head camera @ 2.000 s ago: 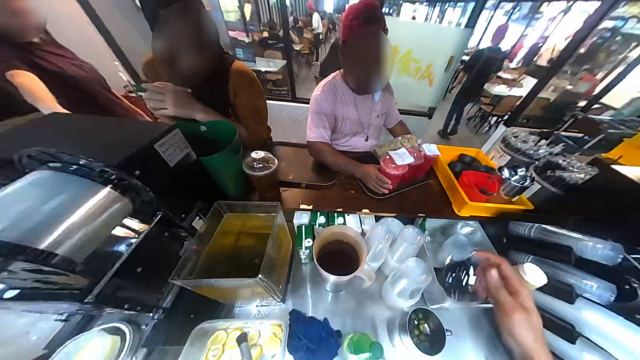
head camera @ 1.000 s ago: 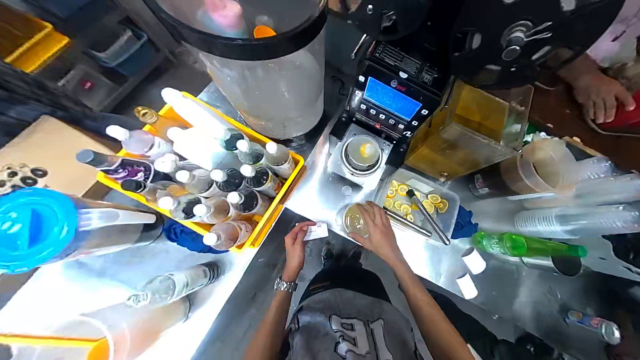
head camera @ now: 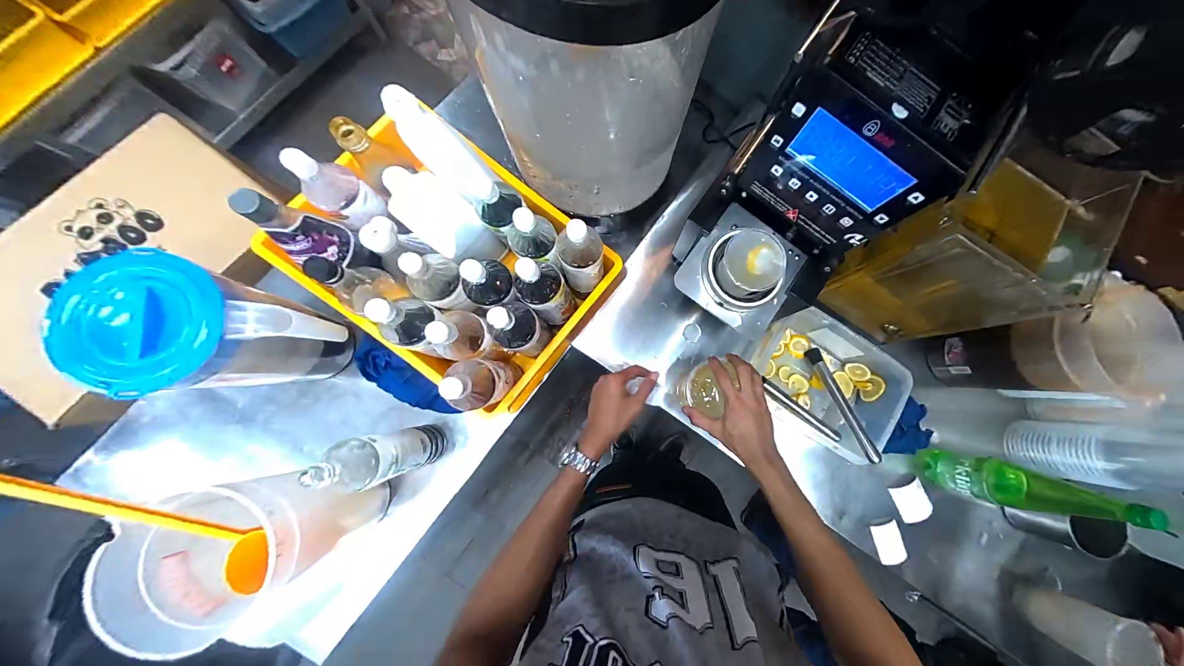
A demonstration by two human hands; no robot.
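Note:
My right hand (head camera: 737,416) grips a clear plastic cup (head camera: 705,389) of pale yellow drink at the edge of the steel counter. Just left of the cup is my left hand (head camera: 615,405), thumb and fingertips close together; whether something small and pale is between them is not clear. Beyond the cup, another cup with yellow and white contents (head camera: 751,263) sits in the round holder of a black machine with a blue display (head camera: 851,159). A clear tub of lemon slices (head camera: 893,370) lies right of my right hand, with a muddler (head camera: 844,407) and another metal tool across it.
A yellow crate (head camera: 555,356) of syrup bottles stands left, near a blue-lidded pitcher (head camera: 134,322) and a lying clear bottle (head camera: 375,460). A large clear dispenser (head camera: 592,120) rises behind. At right are a green bottle (head camera: 1036,486), stacked clear cups (head camera: 1064,449) and a pitcher (head camera: 1091,347).
The view has swung from the customer side to this counter. One second ago my left hand held a small white piece, no longer plainly visible; my right hand still holds the cup.

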